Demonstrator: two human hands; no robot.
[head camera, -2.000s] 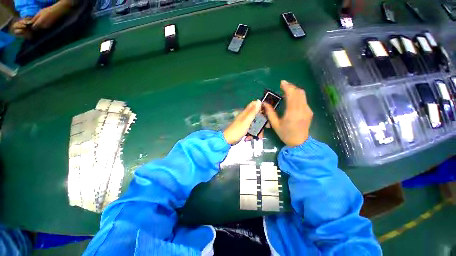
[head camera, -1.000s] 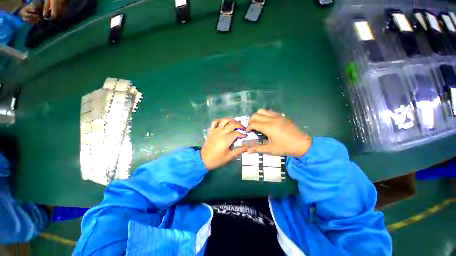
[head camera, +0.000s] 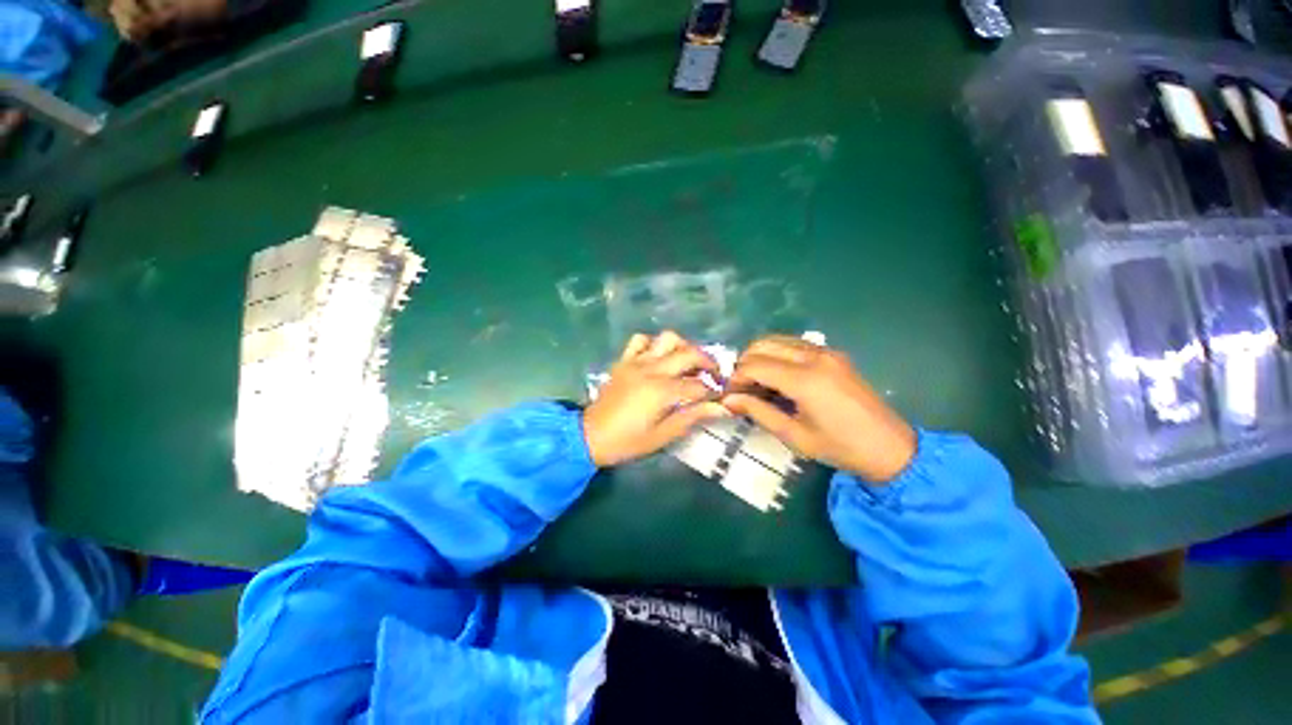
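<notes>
A silver-beige die-cut sticker strip (head camera: 748, 470) lies tilted below my hands, its upper part hidden by them. My left hand (head camera: 652, 402) is closed at the strip's upper end, its fingertips at a small bright white piece (head camera: 720, 371). My right hand (head camera: 812, 401) meets it from the right, fingers curled. A dark object (head camera: 772, 401), seemingly a phone, shows only as a sliver under the right fingers; the rest is hidden. A clear, shiny backing film (head camera: 669, 295) lies flat just beyond my hands.
A thick stack of sticker sheets (head camera: 309, 361) lies at left. A clear blister tray (head camera: 1183, 234) with black phones stands at right. Several phones, one a keypad phone (head camera: 701, 50), lie along the far side. Another person's hand (head camera: 163, 14) shows at the upper left.
My hands have come down and together from the phone they held upright to the sticker strip. The strip has turned from straight to tilted. The camera view has shifted.
</notes>
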